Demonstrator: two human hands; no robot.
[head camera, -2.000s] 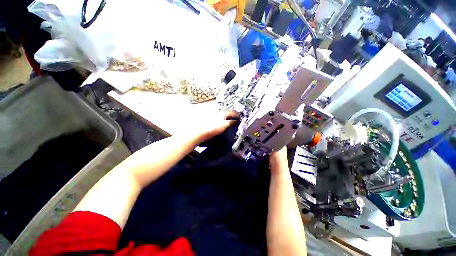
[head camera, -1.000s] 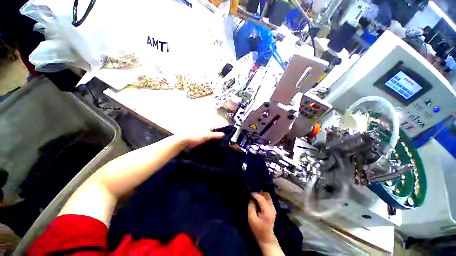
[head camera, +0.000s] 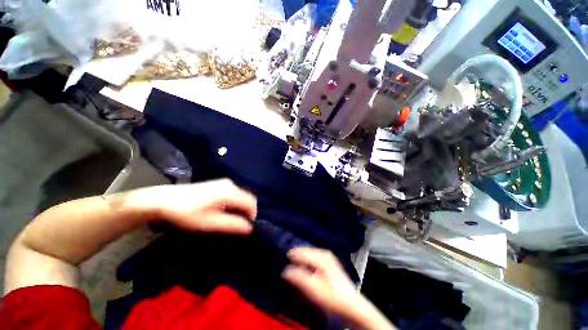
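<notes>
A dark navy garment (head camera: 245, 171) lies across the table's front edge and my lap, left of the machine head. One pale button (head camera: 222, 151) shows on its cloth. My left hand (head camera: 216, 207) grips a fold of the garment near the centre. My right hand (head camera: 316, 271) is at another part of the same fold, lower right, fingers bent on the cloth. The button sewing machine head (head camera: 335, 90) stands beyond, and the cloth lies beside its small metal clamp parts (head camera: 302, 160). The fingertips of both hands are partly hidden or blurred.
A grey bin (head camera: 64, 155) is at the left. A white bin (head camera: 516, 303) with dark garments is at the lower right. A green bowl feeder (head camera: 532, 167) and control box (head camera: 509, 38) stand right. A plastic bag (head camera: 213, 26) with button heaps is at the back left.
The garment has come away from under the head and spreads left over the table, its button now farther left. Both hands have moved nearer my body. The view has turned down.
</notes>
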